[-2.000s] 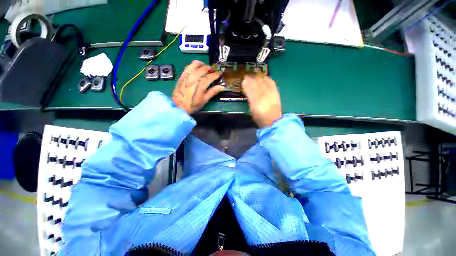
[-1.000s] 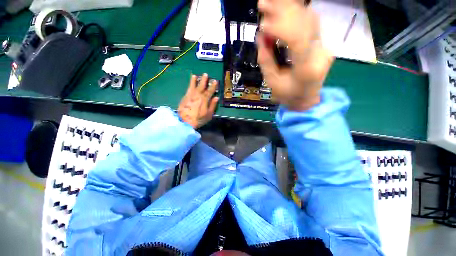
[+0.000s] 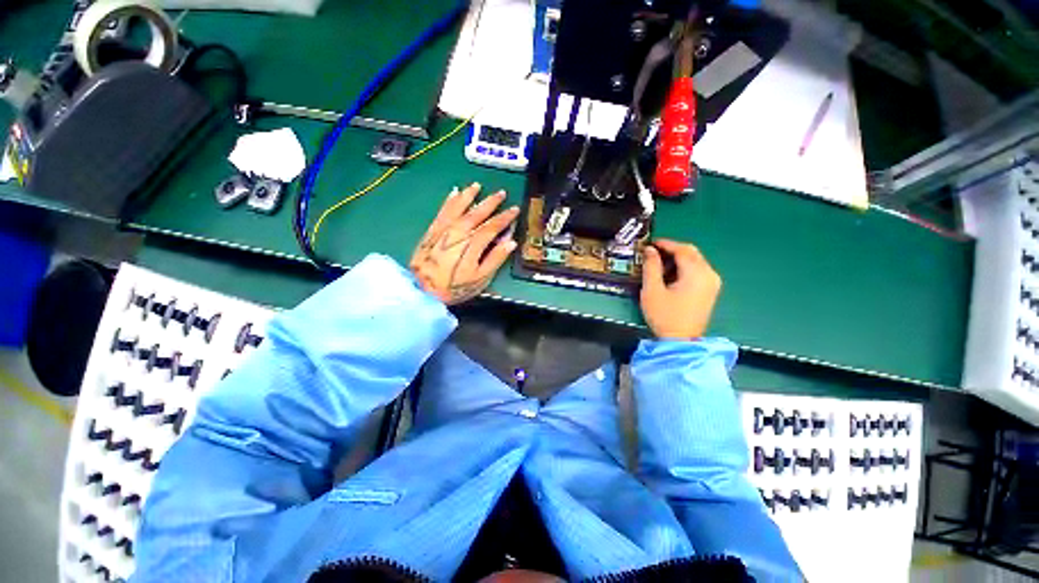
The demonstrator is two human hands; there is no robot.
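The black test fixture (image 3: 583, 278) stands at the bench's front edge. Its brown-gold nest (image 3: 581, 248) has paired silvery tips (image 3: 628, 232) down at it. The red clamp handle (image 3: 676, 137) hangs down above its right side, with no hand on it. My left hand (image 3: 461, 251) lies palm down, fingers spread, on the bench just left of the fixture; what is under it is hidden. My right hand (image 3: 680, 292) is at the nest's right edge, thumb and curled fingers there; whether it holds anything is unclear.
Left are a blue hose (image 3: 330, 159), yellow-green wire (image 3: 376, 185), timer (image 3: 498, 145), loose modules (image 3: 266, 196) with a white scrap (image 3: 269, 153), and a tape dispenser (image 3: 114, 137). Foam trays of dark parts lie left (image 3: 86, 399), right (image 3: 835, 535) and far right (image 3: 991, 330). Paper (image 3: 843, 142) lies behind.
My right hand has come down from the raised, blurred position over the fixture to the nest's right edge. The red handle now shows uncovered. My left hand remains left of the fixture. The view has shifted.
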